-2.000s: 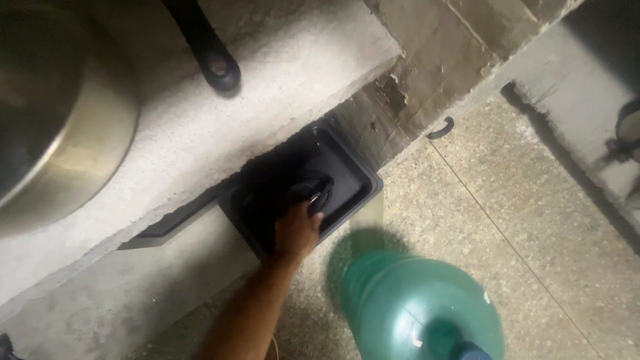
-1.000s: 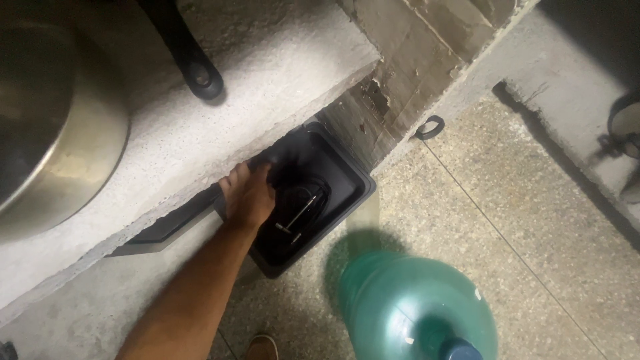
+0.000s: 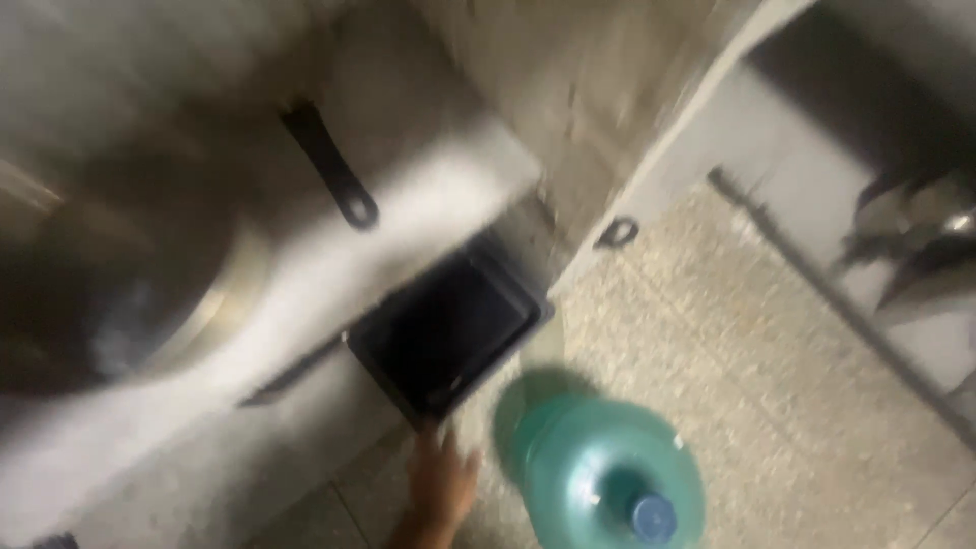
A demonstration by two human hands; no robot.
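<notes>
My left hand (image 3: 442,476) is blurred at the lower centre, with its fingers spread. The fingertips are at the near corner of a black rectangular bin (image 3: 541,309); whether they touch it, I cannot tell. The bin sits partly beneath the edge of a pale, rough slab, and its inside is dark, so the contents do not show clearly. To the right of the hand stands a large green translucent water jug (image 3: 618,450) with a blue cap (image 3: 653,518). My right hand is not in view.
On the slab (image 3: 427,206) are a large metal pot (image 3: 221,305) and a black handle (image 3: 332,168). A flat dark piece (image 3: 293,375) juts out left of the bin. A dark ring-shaped thing (image 3: 619,231) lies by the wall base. Dark objects (image 3: 923,244) stand at the far right.
My left hand was inside the bin, then at its left side by the slab; now it is down at the near corner. The view has shifted and blurred.
</notes>
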